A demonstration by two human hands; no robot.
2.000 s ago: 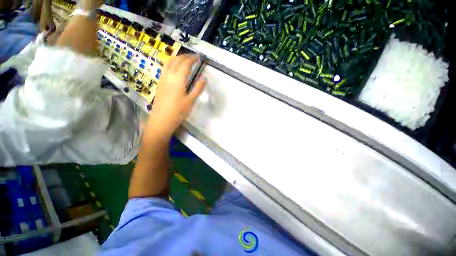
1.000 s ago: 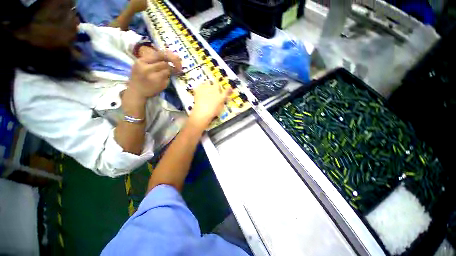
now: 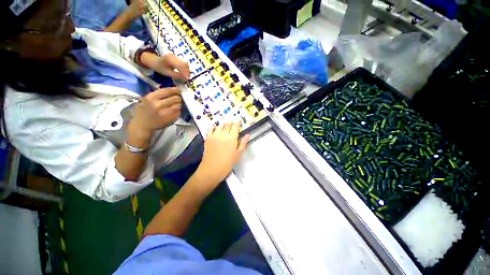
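Observation:
A cream PCB panel with yellow, black and blue components lies between the conveyor rails, its near end mid-frame. My left hand is palm down at the panel's near left corner. Its fingertips touch the board's end and the thumb points right, past the end edge. Whether it grips the board cannot be told. My right hand is out of the picture.
A pale metal conveyor runs to the lower right. Beyond it, a black tray holds green capacitors and small white parts. A person in white sits left, both hands by the panel. Clear bags with blue contents lie behind.
My left hand has moved back from over the components to the panel's near end. The other person's hands have moved apart, one now lower and one at the panel's left edge.

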